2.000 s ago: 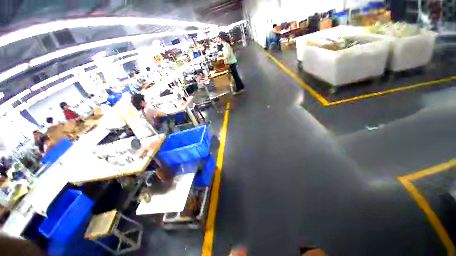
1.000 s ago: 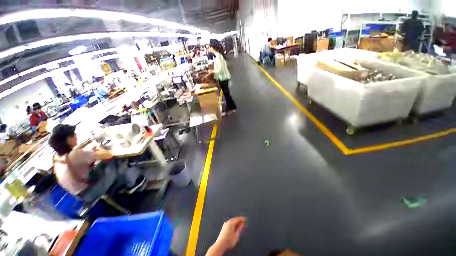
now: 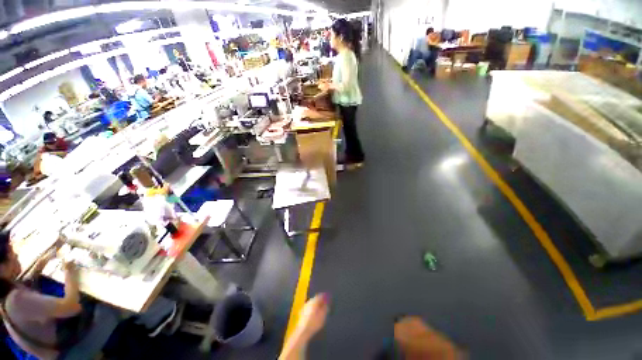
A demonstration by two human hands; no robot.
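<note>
My left hand (image 3: 308,323) is low in the view, left of centre, over the yellow floor line. It is small and blurred, its fingers look loosely curled, and no object shows in it. An orange-brown blurred shape (image 3: 424,340) with a dark left edge is cut off by the bottom edge, right of my left hand. I cannot tell whether it is a brown piece or part of my right hand.
Yellow lines (image 3: 507,190) run along the dark floor. A white wheeled bin (image 3: 574,169) is at right. At left are a seated person, a sewing table (image 3: 120,290), a grey waste bin (image 3: 238,320) and stools (image 3: 299,188). A person (image 3: 346,88) stands ahead by a carton.
The view has moved forward along the aisle. The standing person and white bin look nearer. The blue crate has left the view. More of the orange-brown shape shows at the bottom.
</note>
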